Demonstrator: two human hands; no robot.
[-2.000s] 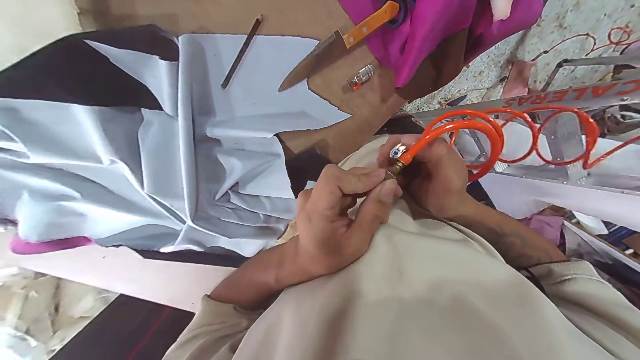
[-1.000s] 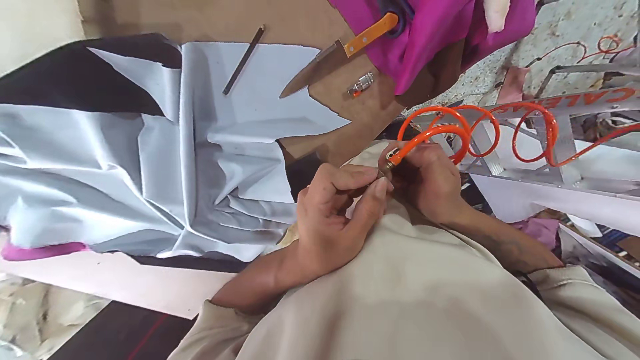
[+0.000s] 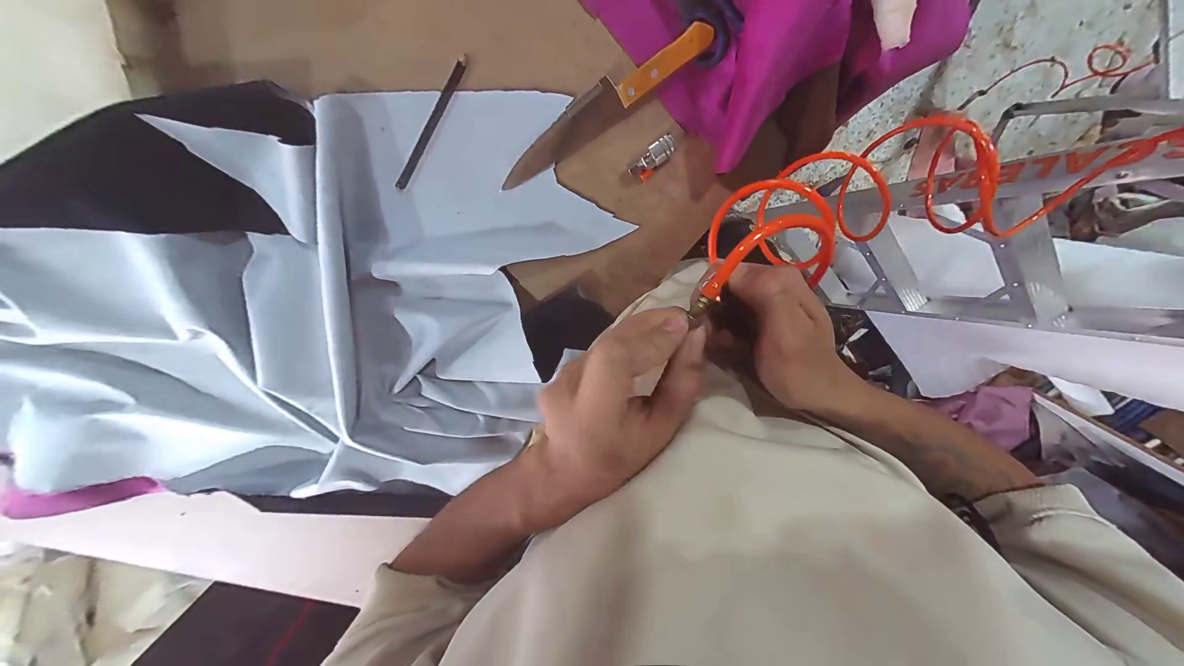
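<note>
Close to my body, my left hand (image 3: 615,398) pinches a small brass fitting (image 3: 700,305) between thumb and forefinger. This fitting sits at the end of an orange coiled air hose (image 3: 740,252). My right hand (image 3: 786,328) is closed around the hose end from the other side, its fingertips partly hidden. Beyond my hands, a metal quick coupler (image 3: 653,157) lies on brown material. A knife with an orange handle (image 3: 666,65) lies further back, its blade over the edge of the grey fabric (image 3: 444,222). A dark pencil (image 3: 431,122) rests on that fabric.
Magenta fabric (image 3: 777,65) is bunched behind the knife handle. An aluminium ladder (image 3: 1027,259) lies at the right, with the hose coils crossing it. Black material (image 3: 213,157) lies under the grey fabric at the left. A white table edge (image 3: 231,546) runs along the near left.
Both hands stay together at the hose end, with only small finger movements. The orange coils have shifted a little.
</note>
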